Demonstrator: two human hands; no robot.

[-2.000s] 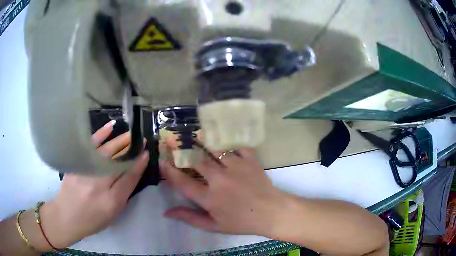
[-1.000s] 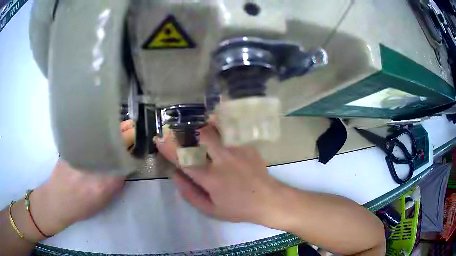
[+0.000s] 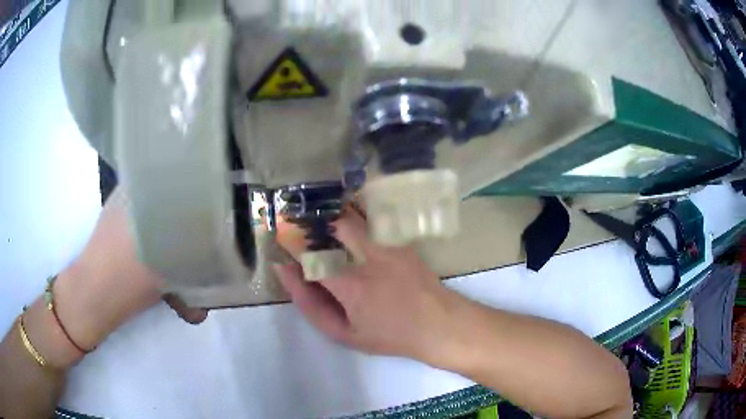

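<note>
The cream sewing machine head [image 3: 491, 90] fills the upper view, with a chrome thread tension assembly [image 3: 405, 114] and cream knob. A pale rounded guard [image 3: 176, 155] hides the needle area. My left hand [image 3: 123, 254] is mostly behind the guard; its fingers are hidden except a fingertip below the guard. My right hand [image 3: 372, 286] is at the smaller tension knob [image 3: 323, 263], its fingertips partly hidden behind it; whether they hold something cannot be seen. A bit of black fabric [image 3: 107, 178] shows left of the guard.
A small black piece [image 3: 546, 236] lies on the machine bed below the green control panel [image 3: 622, 151]. Black-handled scissors [image 3: 658, 250] lie right of it. A lime green basket [image 3: 667, 368] stands below the table's green ruler-marked edge [image 3: 654, 315] at right.
My left hand has moved further up behind the guard, and its fingers are now hidden. The black fabric seen between the hands earlier is out of sight there. My right hand has moved little.
</note>
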